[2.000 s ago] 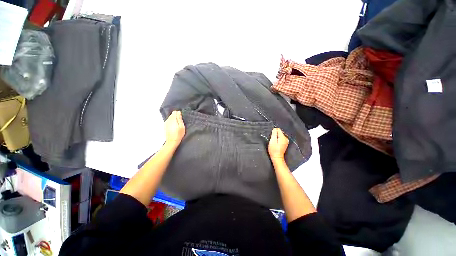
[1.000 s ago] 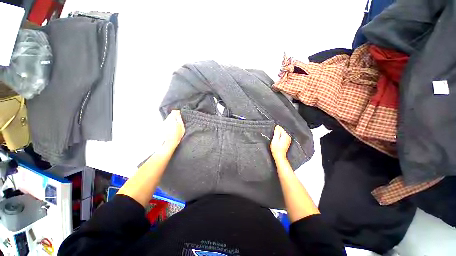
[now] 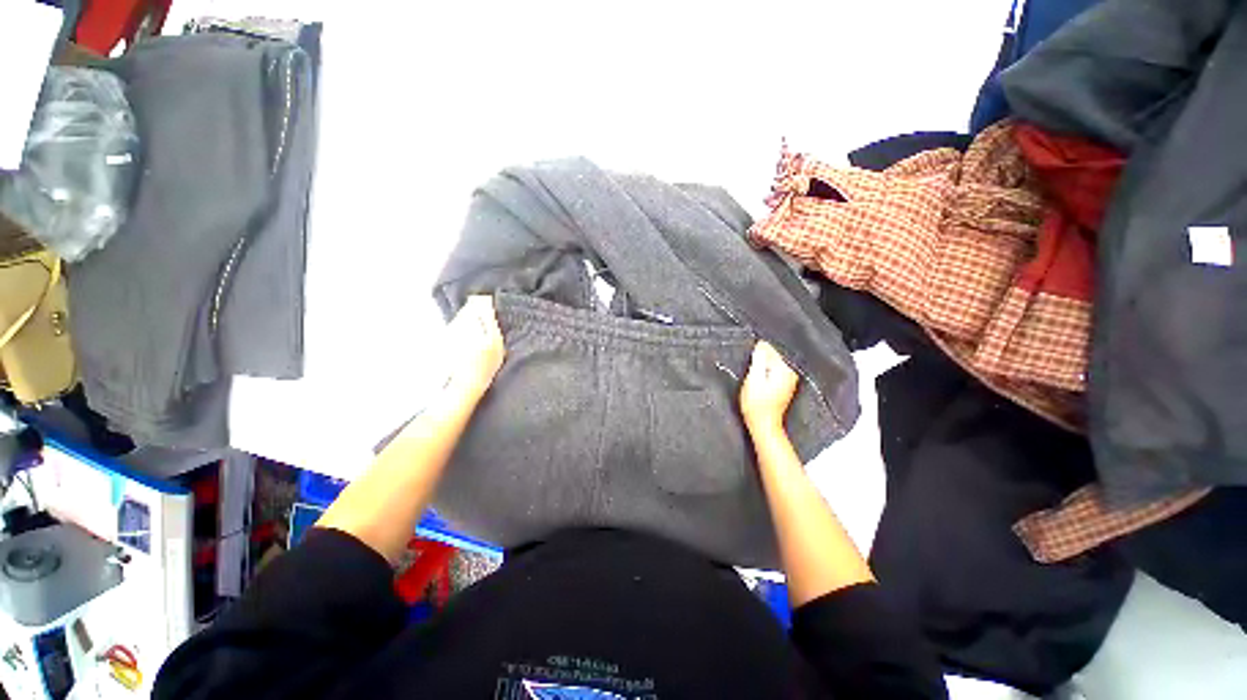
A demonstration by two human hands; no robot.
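Dark grey trousers (image 3: 547, 424) lie at the near edge of the white table, legs folded away behind the waistband. The gathered elastic waistband (image 3: 622, 328) runs stretched between my hands. My left hand (image 3: 475, 342) grips its left end and my right hand (image 3: 769, 386) grips its right end. A patch pocket (image 3: 700, 440) shows below the band on the right. A small white bit (image 3: 603, 290) shows inside the waist opening. The lower part of the trousers is hidden by my body.
Flat grey trousers (image 3: 185, 233) lie at left beneath a clear plastic bag (image 3: 79, 157), near a tan handbag (image 3: 34, 328). At right are a red-brown checked cloth (image 3: 944, 260), black garments (image 3: 985, 533) and a grey garment with a white sticker (image 3: 1183, 356). A machine (image 3: 55, 574) stands lower left.
My view has shifted slightly. My hands keep their grip on the waistband, and the trousers lie almost as before.
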